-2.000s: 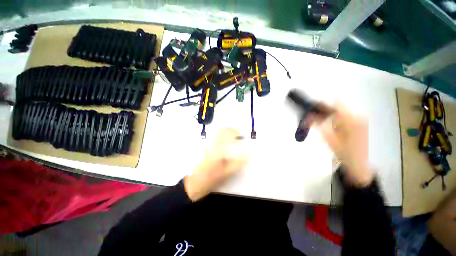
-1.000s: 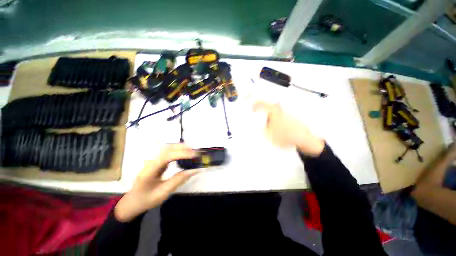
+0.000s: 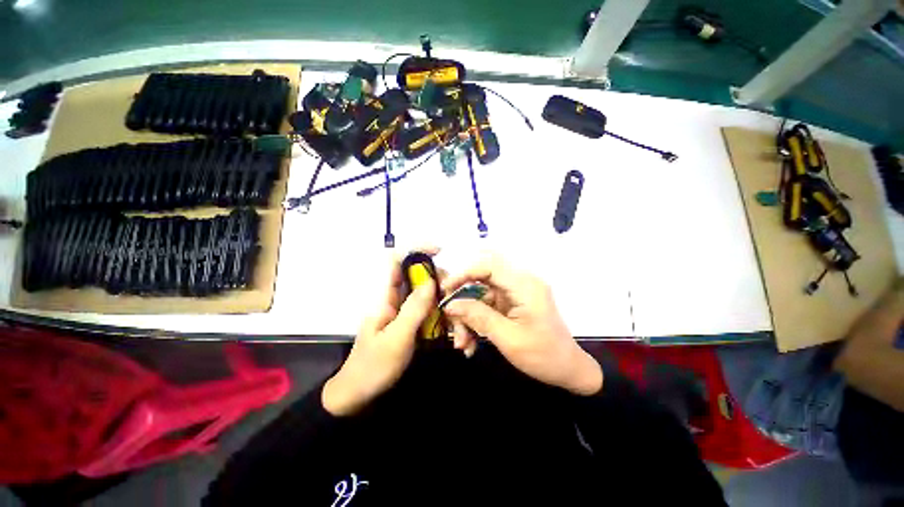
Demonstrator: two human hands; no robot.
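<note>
A black bottom housing with a yellow battery in it [image 3: 420,275] is held upright at the bench's front edge. My left hand [image 3: 384,342] grips it with the thumb across its face. My right hand [image 3: 525,322] pinches a small greenish circuit board [image 3: 470,293] just right of the housing. The fingers hide parts of both, and the wires between them are not clear. A flat black cover [image 3: 568,201] lies right of centre. A closed black unit [image 3: 574,116] with its cable lies behind it.
A pile of open units [image 3: 431,134] with trailing leads lies beyond my hands. Rows of black cases [image 3: 149,178] lie on cardboard [image 3: 149,305] at left. More open units [image 3: 808,193] lie on cardboard at right, near another person's arm. Red stools stand below the bench.
My hands have come together at the front edge. The housing has turned from lying sideways to upright, and my right hand now holds the circuit board. The view has shifted.
</note>
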